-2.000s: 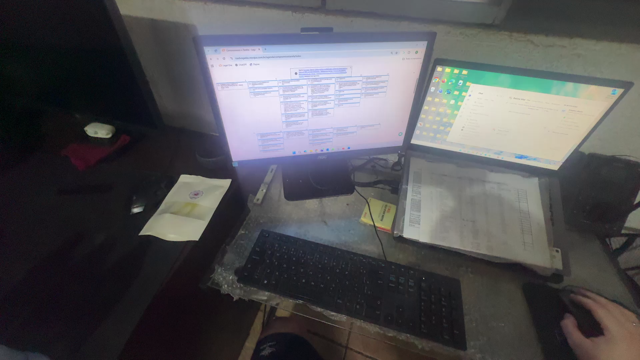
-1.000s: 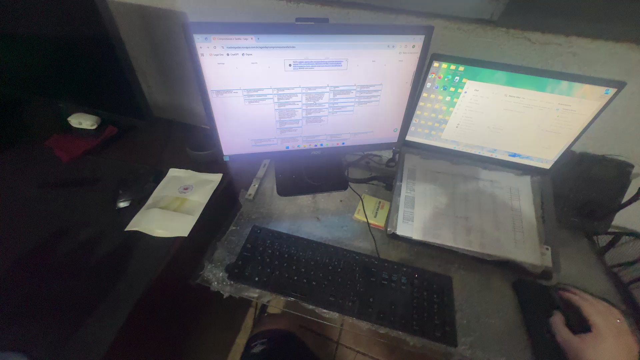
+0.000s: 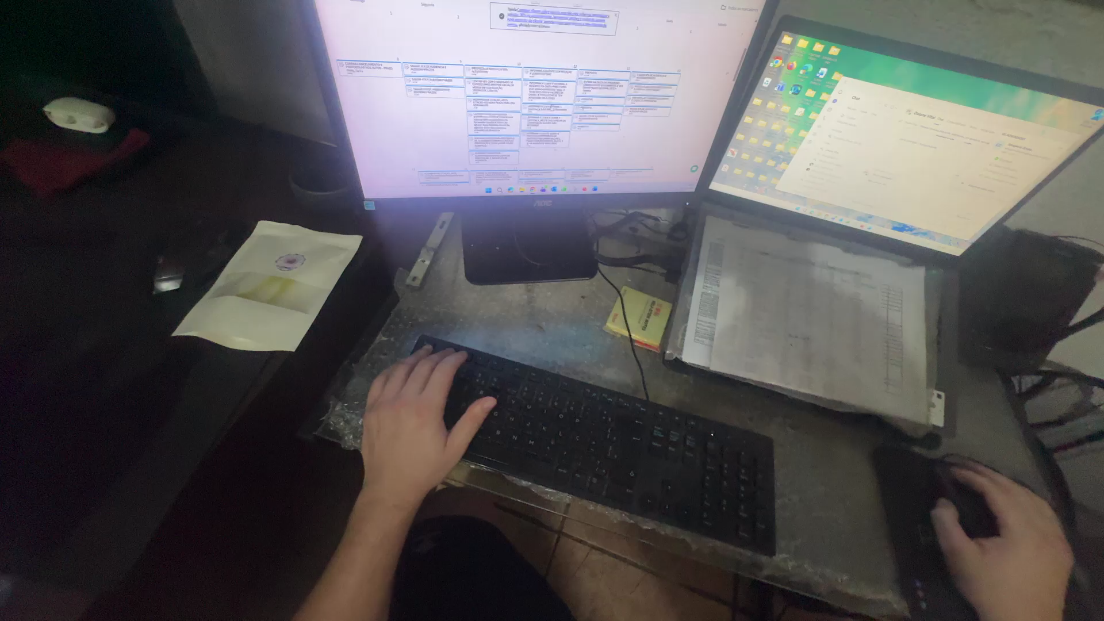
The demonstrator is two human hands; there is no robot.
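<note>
My left hand (image 3: 418, 414) rests on the left end of a black computer keyboard (image 3: 604, 440), its fingers spread over the keys and holding nothing. At the lower right my right hand (image 3: 1005, 535) is curled over a black computer mouse (image 3: 966, 500) on a dark mouse pad (image 3: 906, 526). Behind the keyboard stands an AOC monitor (image 3: 543, 112) showing a page of small boxed text in columns. To its right is an open laptop (image 3: 897, 129) with folder icons and a window on its screen. Printed sheets (image 3: 802, 310) cover the laptop's keyboard area.
A yellow sticky-note pack (image 3: 640, 317) lies behind the keyboard, with a black cable across it. Left of the monitor base are a metal strip (image 3: 429, 250) and a pale pouch (image 3: 272, 289). A white case (image 3: 79, 115) and a red cloth (image 3: 73, 159) lie farther left. Plastic wrap edges the desk.
My left hand has come into view and onto the keyboard's left end, where no hand was before. My right hand stays on the mouse. The page on the monitor sits higher than two seconds ago.
</note>
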